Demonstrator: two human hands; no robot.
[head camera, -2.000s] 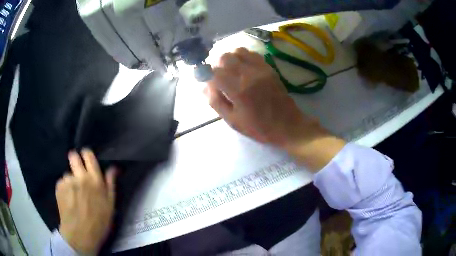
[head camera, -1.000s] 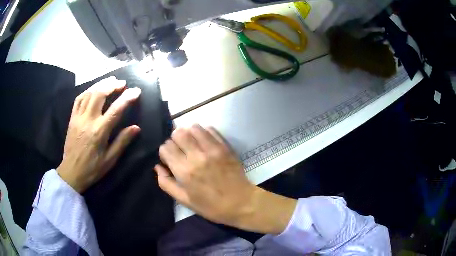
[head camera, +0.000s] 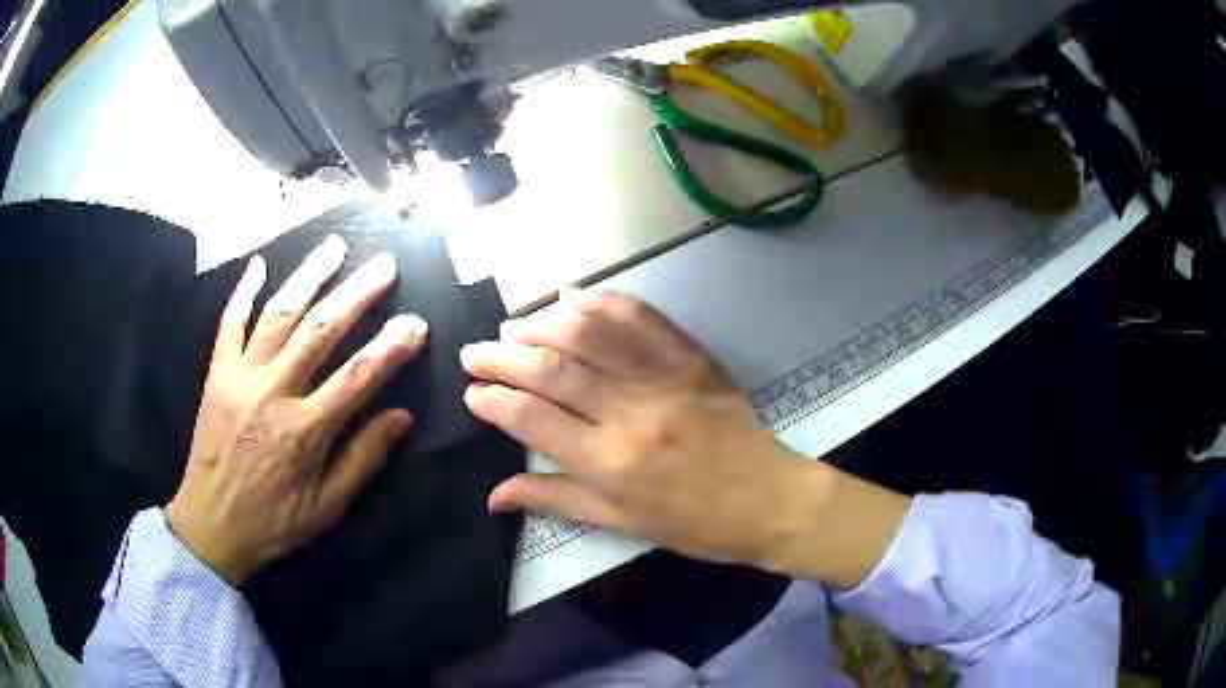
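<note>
The black garment panel (head camera: 403, 504) lies on the white machine table, its narrow upper part under the brightly lit needle area (head camera: 403, 202) of the sewing machine head (head camera: 289, 81). My left hand (head camera: 289, 403) lies flat on the panel with its fingers spread, below the needle. My right hand (head camera: 645, 417) is to its right, fingertips at the panel's right edge and thumb lower down near the same edge. Neither hand is closed around cloth. The needle and presser foot are lost in the glare.
Shears with a green and a yellow handle (head camera: 753, 135) lie right of the needle. A brown fuzzy lump (head camera: 988, 145) is farther right, beside dark offcuts (head camera: 1109, 135). A printed ruler (head camera: 887, 336) runs along the front table edge. Dark cloth hangs below the edge.
Since one second ago my left hand has spread its fingers and moved slightly right and down. My right hand has moved right. The panel's right edge has turned outward to the right.
</note>
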